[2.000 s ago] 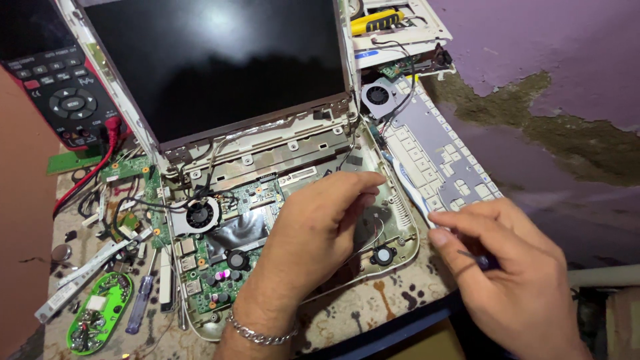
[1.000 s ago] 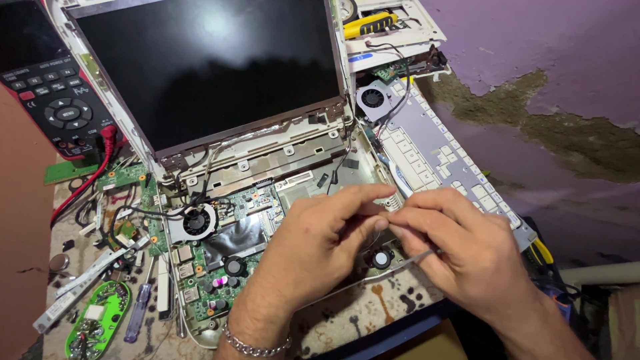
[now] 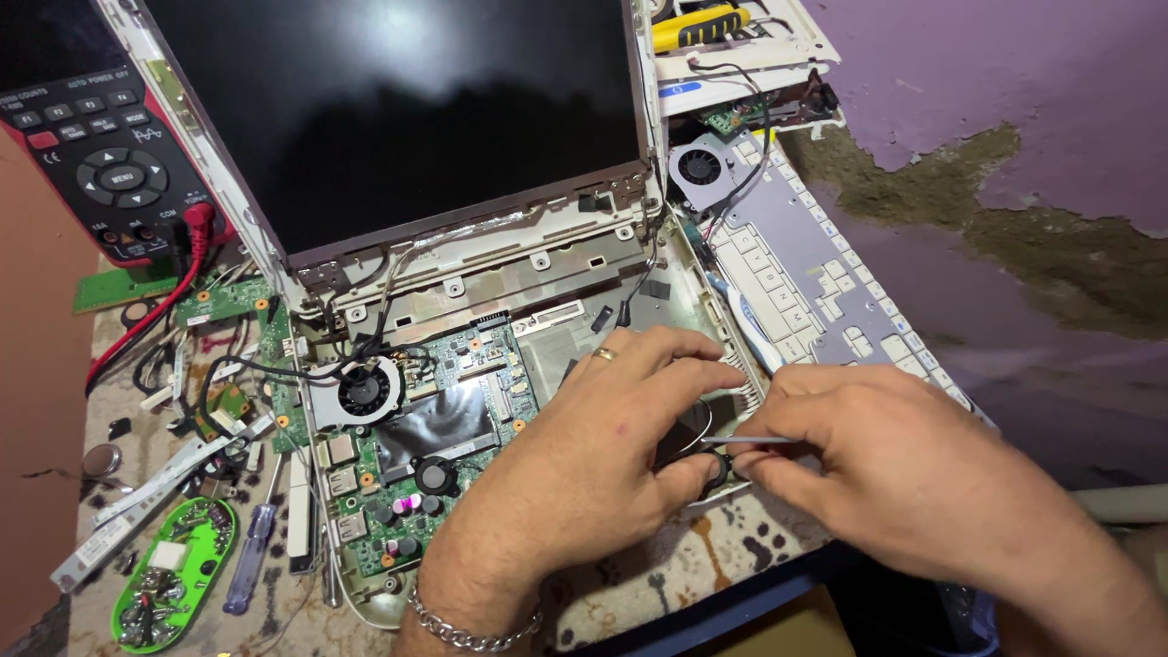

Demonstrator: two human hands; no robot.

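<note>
An opened laptop base (image 3: 675, 246) lies before me, its screen (image 3: 438, 119) raised behind it. The green circuit board (image 3: 456, 351) with a cooling fan (image 3: 368, 392) fills its left part. My left hand (image 3: 620, 429) spreads over the base's right front, fingers curved and thumb beside a small round speaker (image 3: 721, 470); whether it pinches the thin wire (image 3: 707, 420) there is unclear. From the right, my right hand (image 3: 867, 456) grips a thin metal rod-like tool (image 3: 753, 440) between thumb and fingers, its tip pointing left at that wire.
At left stand a red and black multimeter (image 3: 119, 155), a green tray of small parts (image 3: 173, 575), a screwdriver (image 3: 251, 557) and loose boards. A detached keyboard (image 3: 821, 274) with a second fan (image 3: 701, 167) lies at right, below a yellow-handled tool (image 3: 698, 27).
My hands were together over the base's right front one second ago; they are now slightly apart. The thin tool now shows plainly in my right hand.
</note>
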